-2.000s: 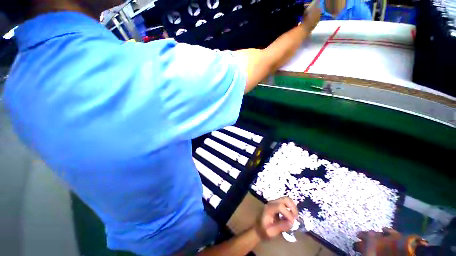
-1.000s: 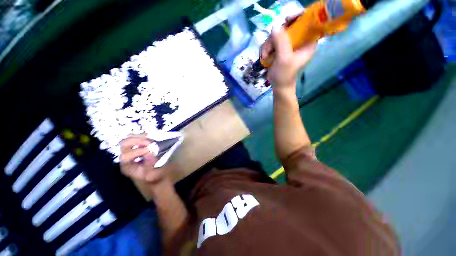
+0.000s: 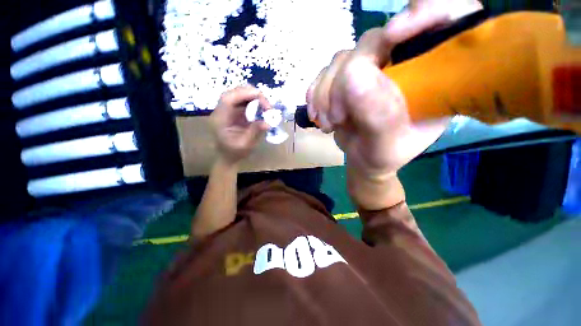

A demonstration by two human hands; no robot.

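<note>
My left hand (image 3: 236, 124) holds a small white plastic fitting (image 3: 274, 117) in its fingertips, above the tan work board (image 3: 202, 143). My right hand (image 3: 369, 105) grips the orange electric screwdriver (image 3: 478, 67), which looks large near the camera. The screwdriver's dark nose (image 3: 304, 117) points left at the fitting, very close to it. Whether the bit touches the fitting, and whether a screw is on it, is too small to tell. The parts tray (image 3: 204, 54), heaped with small white parts, lies just beyond the hands.
White tubes (image 3: 67, 87) lie in parallel rows in a black rack (image 3: 153, 127) at the left. Blue cloth (image 3: 51, 267) shows at the lower left. A black crate (image 3: 522, 178) and a blue crate (image 3: 460, 170) stand at the right by the green floor.
The view has turned from the neighbouring worker in blue to my own work. The screwdriver has come from the small box at the right to the fitting in my left hand.
</note>
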